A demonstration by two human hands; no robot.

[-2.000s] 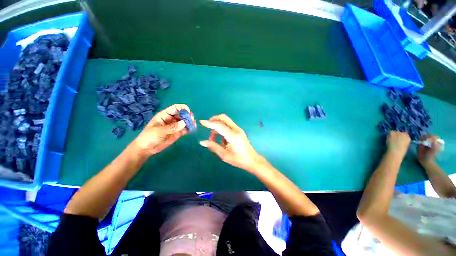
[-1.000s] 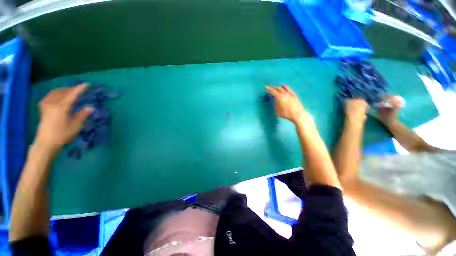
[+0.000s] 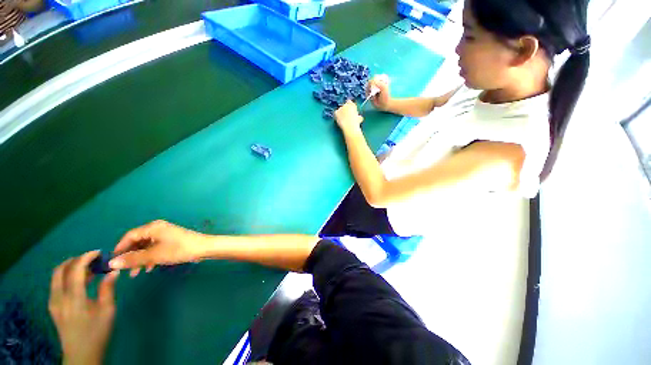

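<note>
My left hand [image 3: 82,303] is at the lower left, fingers up, holding a small dark plastic housing [image 3: 101,264]. My right hand [image 3: 160,246] reaches in from the right, and its fingertips touch the same housing. The housing is dark and slightly blurred; its details cannot be told. A pile of dark housings [image 3: 21,338] lies at the lower left corner, cut off by the picture's edge. A set-down dark piece [image 3: 261,150] lies alone on the green mat [image 3: 214,185], between me and a coworker.
A coworker [image 3: 457,164] sits at the right, holding a thin white tool [image 3: 370,98] by another pile of dark parts [image 3: 339,84]. A blue bin [image 3: 268,39] stands beyond that pile. A pale rail [image 3: 100,78] curves along the dark green strip.
The view has swung right. My hands, apart a second ago at the left pile and the set-down pieces, are together around a housing. The lone set-down piece is uncovered.
</note>
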